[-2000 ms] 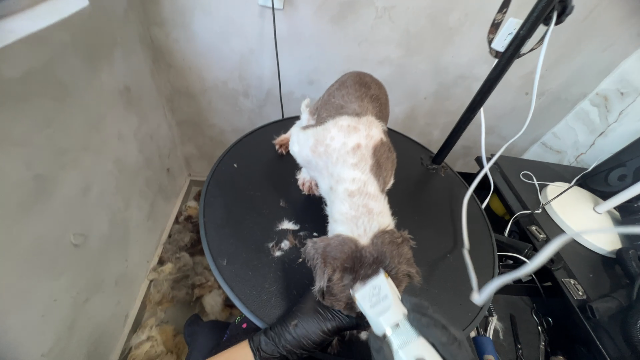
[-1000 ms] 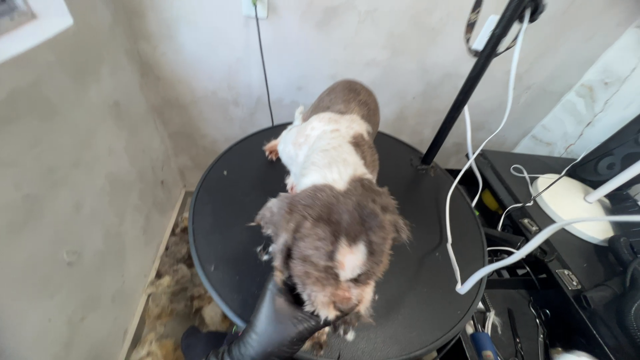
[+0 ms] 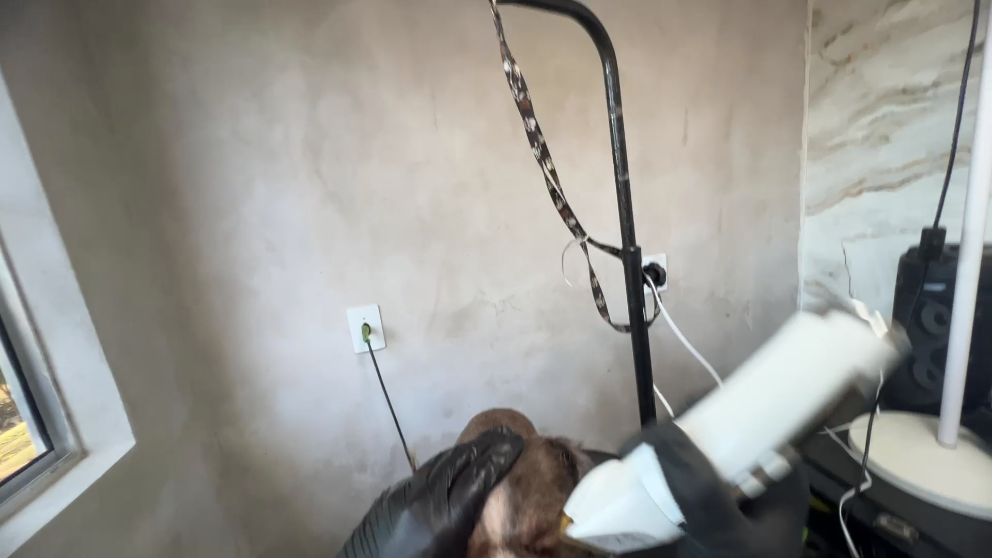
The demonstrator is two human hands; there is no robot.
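Observation:
A brown and white dog (image 3: 535, 496) shows at the bottom of the head view, its head nearest and its brown rump behind. My left hand (image 3: 442, 492), in a black glove, lies against the left side of the dog's head, fingers curved over it. In my right hand (image 3: 713, 496), also gloved in black, is a white electric hair clipper (image 3: 628, 504), its blade end at the right side of the dog's head. The clipper is blurred. The dog's legs and lower body are hidden.
A black grooming arm (image 3: 624, 170) with a patterned strap (image 3: 535, 132) rises behind the dog. White cords hang beside it. At right are a white lamp base (image 3: 922, 465) and a black speaker (image 3: 922, 333). A wall outlet (image 3: 366, 329) holds a plug.
The view has tilted up strongly. My left hand has gone from under the dog's muzzle to the side of its head. My right hand with the clipper, out of sight one second ago, is in view.

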